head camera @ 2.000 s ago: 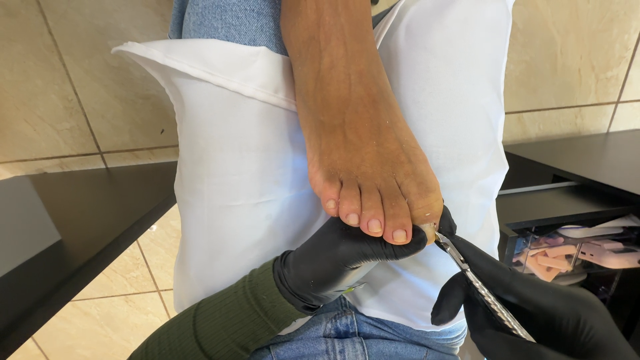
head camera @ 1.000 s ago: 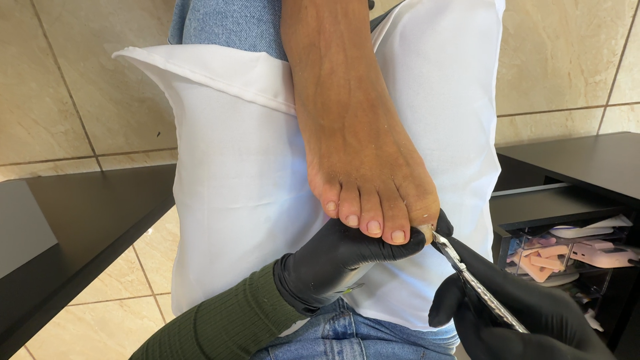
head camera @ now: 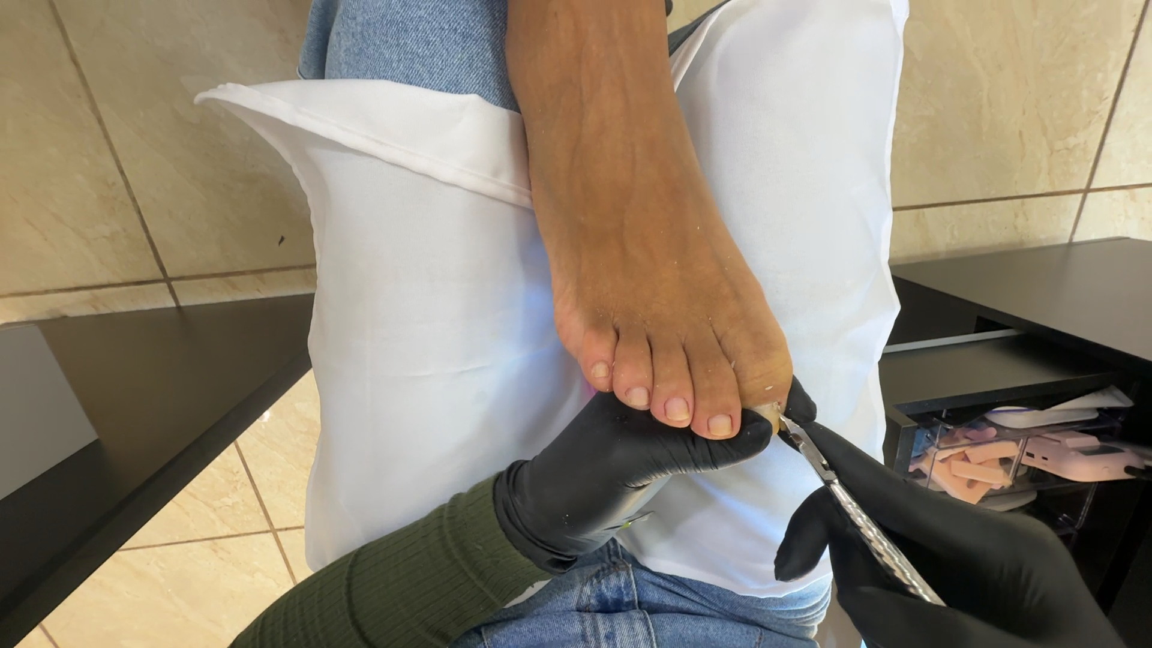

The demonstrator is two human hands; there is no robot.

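Observation:
Another person's bare foot (head camera: 648, 243) points down toward me over a white cloth (head camera: 432, 315) on my lap. My left hand (head camera: 612, 459), in a black glove, grips the front of the foot from below, its thumb beside the big toe. My right hand (head camera: 936, 531), gloved in black too, holds a metal nipper with a textured handle (head camera: 873, 531). The nipper's tip touches the edge of the big toe's nail (head camera: 770, 412). Part of my left hand is hidden beneath the toes, and the lower part of the tool lies behind my right hand.
To the right, a black cabinet (head camera: 1044, 288) has an open compartment with a clear organizer holding pink blocks (head camera: 972, 470) and a pink device (head camera: 1075, 457). A dark table (head camera: 180, 360) edges in at the left. Beige floor tiles (head camera: 153, 162) lie beyond the cloth.

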